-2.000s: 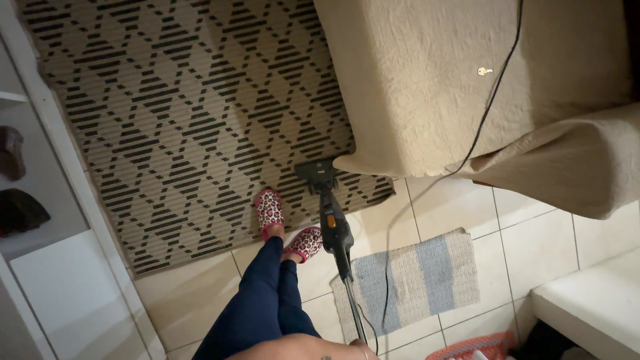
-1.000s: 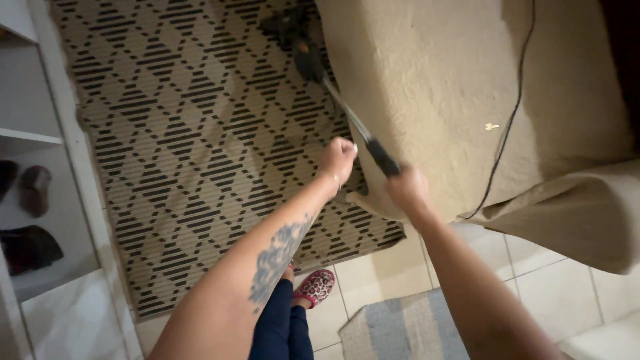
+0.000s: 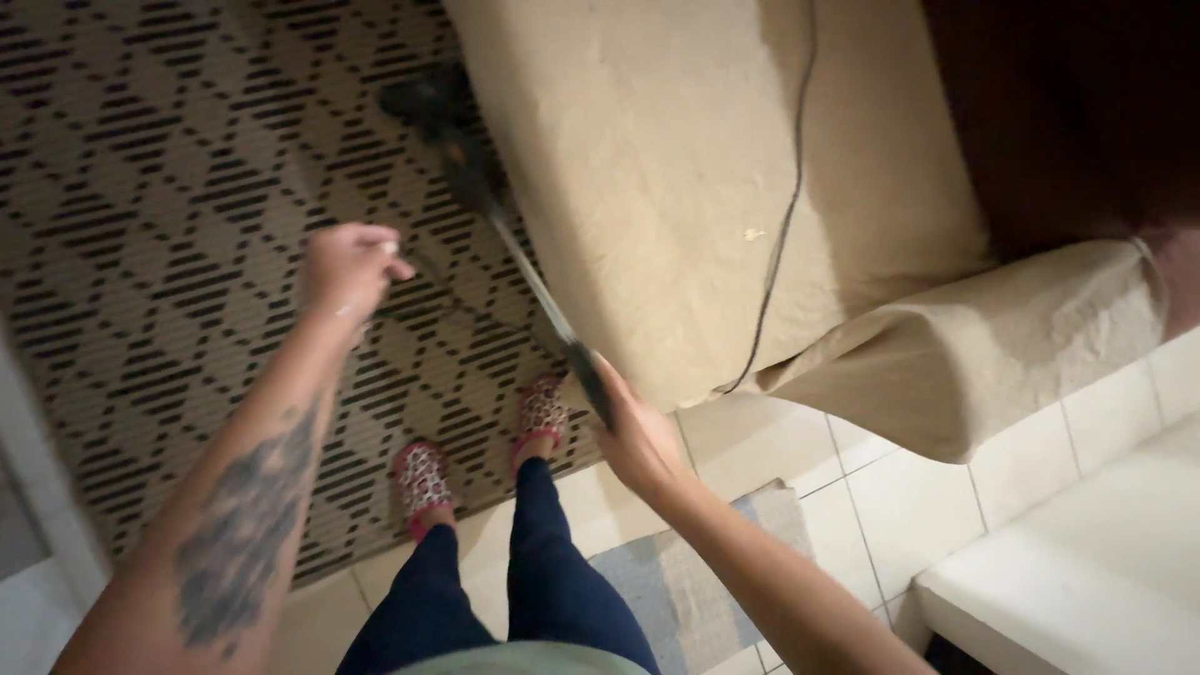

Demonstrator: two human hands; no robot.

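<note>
My right hand (image 3: 642, 431) is closed around the black handle (image 3: 592, 386) of a stick vacuum cleaner. Its metal tube (image 3: 532, 277) slants up and left to the dark, blurred floor head (image 3: 427, 98), which rests on the patterned rug (image 3: 225, 197) beside the covered sofa. Over the rug, left of the tube, my left hand (image 3: 354, 265) has its fingers curled. A thin dark cord seems to hang near its fingertips, but blur hides whether they hold it.
A beige cover (image 3: 647, 187) drapes the sofa, with a dark cable (image 3: 797, 178) and a small key-like object (image 3: 754, 234) on it. My patterned clogs (image 3: 424, 483) stand on the rug's edge. A striped mat (image 3: 656, 581) lies on the tiles; a white ledge (image 3: 1078, 544) is at lower right.
Two seconds ago the vacuum stood near the rug's lower edge; now its head is farther up along the sofa. Since one second ago, my left hand has moved left, away from the tube.
</note>
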